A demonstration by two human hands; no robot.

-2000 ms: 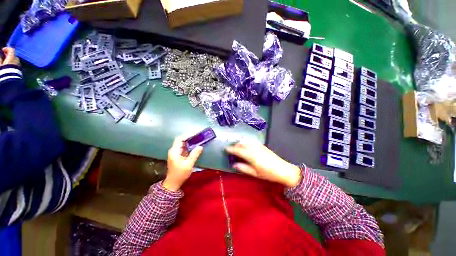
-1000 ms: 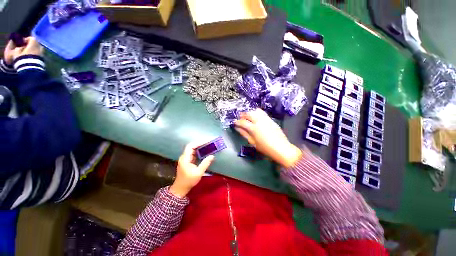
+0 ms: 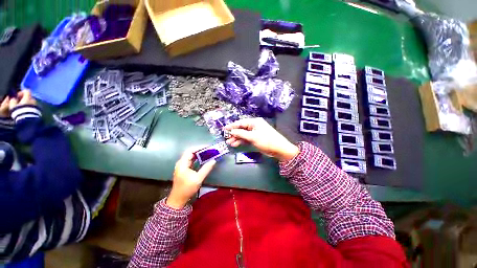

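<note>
My left hand (image 3: 188,175) holds a device (image 3: 212,152) with a silver-grey frame and a dark purple window, tilted over the bench. My right hand (image 3: 257,137) pinches a tiny grey keypad (image 3: 227,134) just above the device's upper right end. A dark screen module (image 3: 248,157) lies on the green bench below my right hand. The keypad pile (image 3: 193,94) lies beyond my hands, between the tangled front housings (image 3: 111,101) and the bagged modules (image 3: 256,86).
Rows of silver devices (image 3: 348,113) lie on a black foam mat (image 3: 404,120) at right. A tool tray (image 3: 281,35) and cardboard boxes (image 3: 191,26) stand at the back. A blue tray (image 3: 55,86) and another person's sleeve (image 3: 47,136) are at left. A clear bag (image 3: 444,49) is far right.
The frame now sits around the dark window in my left hand, where two seconds ago only a dark piece showed. My right hand has come back from the bags' edge to the device with a keypad.
</note>
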